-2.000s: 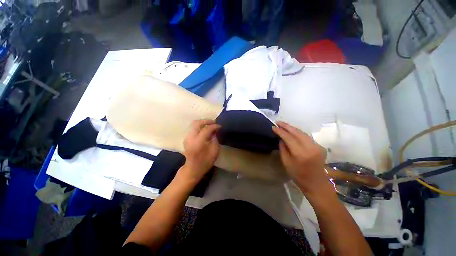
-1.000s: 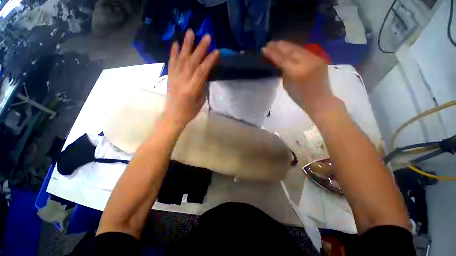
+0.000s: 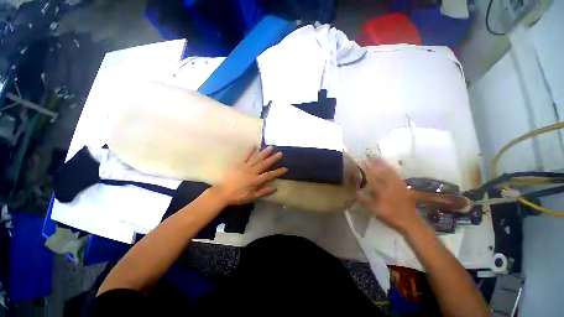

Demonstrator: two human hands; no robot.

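Note:
A white panel (image 3: 303,128) with a black end band (image 3: 311,165) lies over the right part of the cream sleeve board (image 3: 185,133). My left hand (image 3: 250,178) lies spread, its fingertips on the band's left end and the palm on the sleeve board. My right hand (image 3: 386,192) is blurred, just right of the band and near the iron, with its fingers apart and nothing seen in it. The steam iron (image 3: 439,201) rests at the right side of the table, with its handle toward the hoses.
Finished white and black pieces (image 3: 77,174) lie on the white board (image 3: 93,223) at left. A blue folded strip (image 3: 247,59) and a crumpled white pile (image 3: 297,59) lie beyond the sleeve board. Hoses (image 3: 525,179) run to the right wall. A red object (image 3: 391,31) stands behind the table.
The black band was lifted and swung away in both hands; now it lies flat on the sleeve board. My right hand has let go and moved right, toward the iron.

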